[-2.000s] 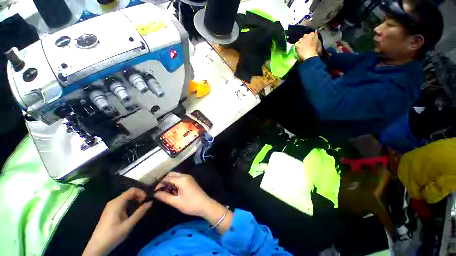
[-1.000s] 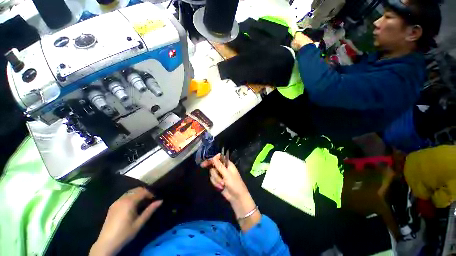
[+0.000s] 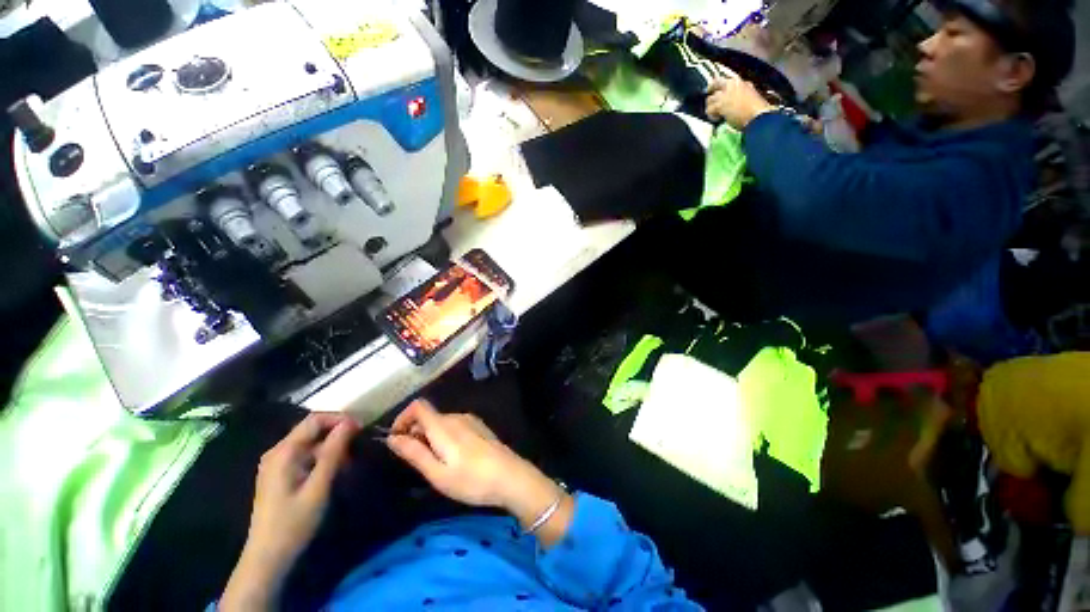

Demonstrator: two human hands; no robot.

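Black fabric [image 3: 179, 526] covers my lap, with a pale green panel [image 3: 72, 466] at the far left. My left hand [image 3: 293, 478] pinches the black fabric with thumb and forefinger, in front of the machine table. My right hand [image 3: 460, 460] is just right of it, fingers closed. A thin greyish tip, seemingly of small snips [image 3: 380, 434], shows between the fingertips; the rest is hidden in my right hand. The overlock machine [image 3: 257, 132] stands ahead on the left, with no cloth visible under its needle area.
A smartphone [image 3: 445, 308] with a lit screen and a blue-grey knotted rag [image 3: 494, 343] lie at the table edge [image 3: 359, 389]. A yellow-orange object [image 3: 484, 195] is beside the machine. Pale and neon-green pieces [image 3: 693, 424] lie right. A person in blue [image 3: 873, 215] handles cloth at upper right.
My right hand first moved right towards the rag, showing a small metal tool, then came back beside my left hand. The neighbour's black cloth was spread out on the table.
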